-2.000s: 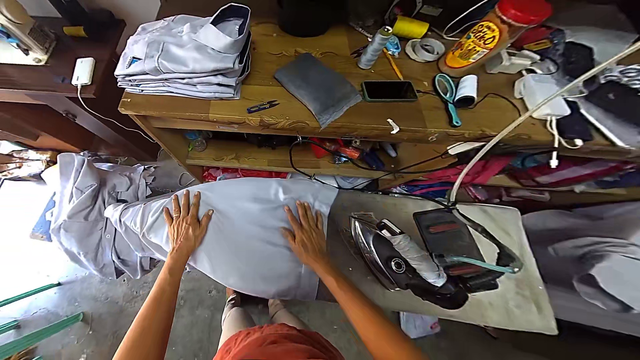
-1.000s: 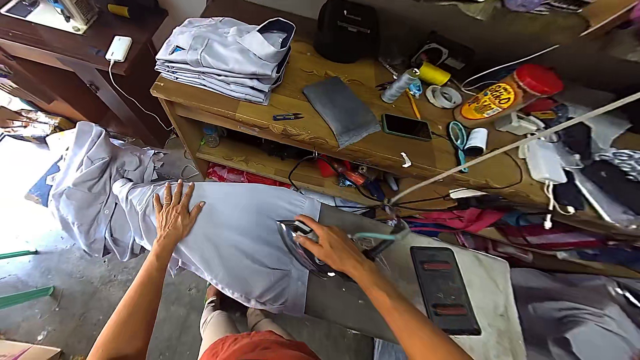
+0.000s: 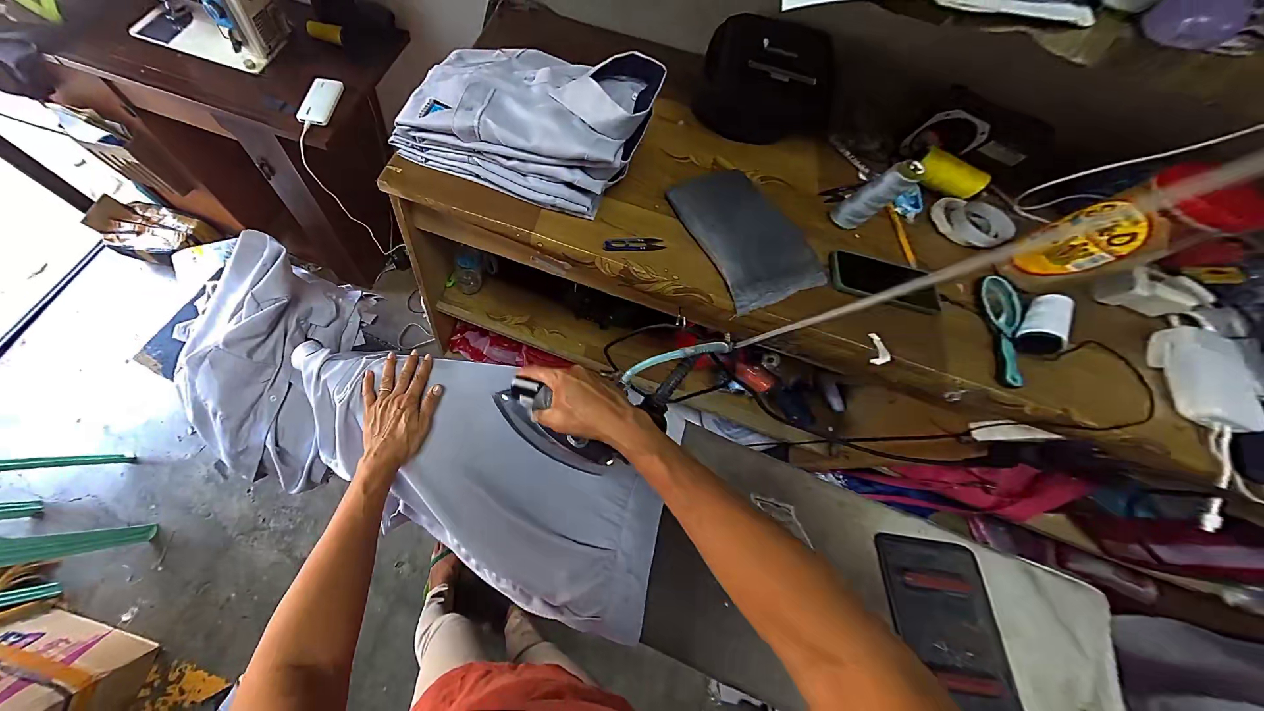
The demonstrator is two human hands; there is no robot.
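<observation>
A light grey shirt lies over the ironing board, its bunched part hanging past the left end. My left hand rests flat on the cloth, fingers somewhat apart, holding nothing. To its right, my right hand grips the handle of an electric iron, whose soleplate is on the shirt near the board's far edge. A pale blue hose or cord cover runs up from behind the iron. The dark iron rest lies bare on the board's right part.
Behind the board stands a wooden table with folded shirts, a grey cloth piece, thread snips, a phone and scissors. A light cord crosses above it. A cardboard box sits on the floor at lower left.
My right hand, first flat on the shirt, took hold of the iron, which stood on its rest, and moved it left onto the cloth. It is now farther toward the board's far edge.
</observation>
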